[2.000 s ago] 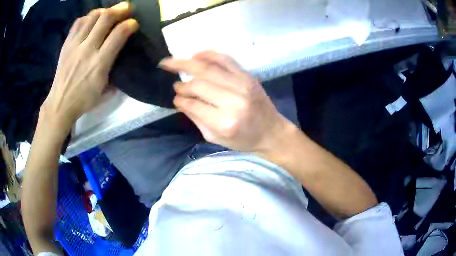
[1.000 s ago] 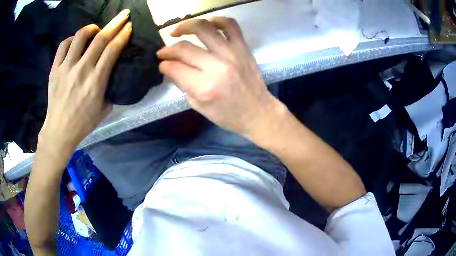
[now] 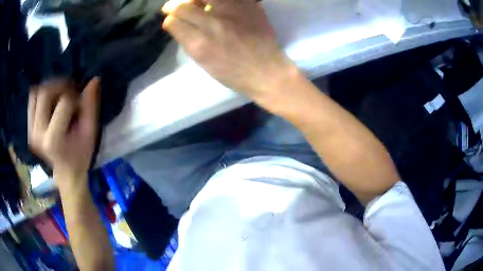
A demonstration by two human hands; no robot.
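Note:
The black garment body point(image 3: 119, 50) spreads over the left of the white table point(image 3: 175, 100) and hangs off its edge. My left hand point(image 3: 66, 119) is blurred, low on the black cloth at the left, with fingers curled; whether it grips cloth cannot be told. My right hand point(image 3: 222, 39) is at the top, at the right edge of the black cloth, fingertips brightly lit near the top edge of the picture. Whether its fingers pinch cloth is unclear. A white piece point(image 3: 48, 24) lies against the black cloth at the upper left.
A white scrap point(image 3: 389, 21) and a dark thread lie on the table at the right. A blue plastic basket point(image 3: 119, 182) with mixed scraps is below at the left. Black and white fabric pieces point(image 3: 466, 196) heap below at the right.
My left hand has moved down and left, away from the table's front part. My right hand has moved up to the picture's top edge. The black cloth has shifted and spread out.

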